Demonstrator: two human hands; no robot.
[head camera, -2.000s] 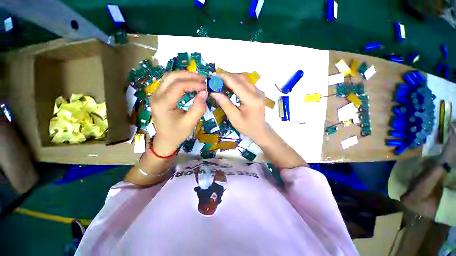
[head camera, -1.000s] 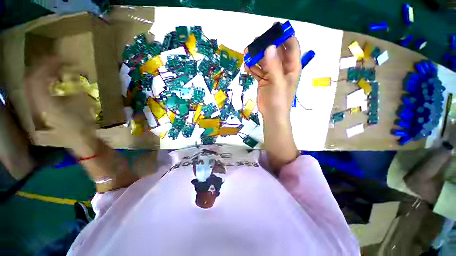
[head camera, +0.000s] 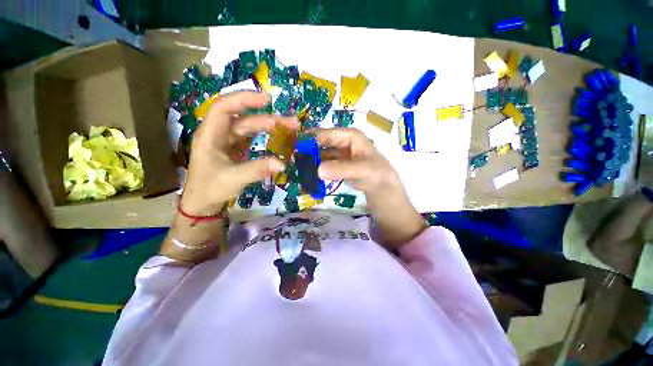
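My right hand (head camera: 358, 163) holds a blue battery cell (head camera: 308, 169), tilted near upright, with a dark flat face showing, over the front of the heap. My left hand (head camera: 233, 146) is just left of the cell, with an amber piece (head camera: 281, 139) between thumb and fingers. The piece is close beside the cell; whether they touch is unclear. Thin wires show below the cell. The heap of green circuit boards (head camera: 193, 89), amber pieces and white pads lies behind and around both hands, partly hidden by them.
An open cardboard box (head camera: 136, 121) with pale yellow liners (head camera: 100, 164) stands at left. Two blue cells (head camera: 419, 88) lie right of the heap on the white sheet (head camera: 444, 64). Sorted boards (head camera: 530, 136) and grouped cells (head camera: 598, 136) are further right. A person's arm (head camera: 598, 232) shows at the right edge.
My left hand has come from the box back to the heap and now has an amber piece. My right hand has lowered the cell toward me and left, turning it nearer upright.
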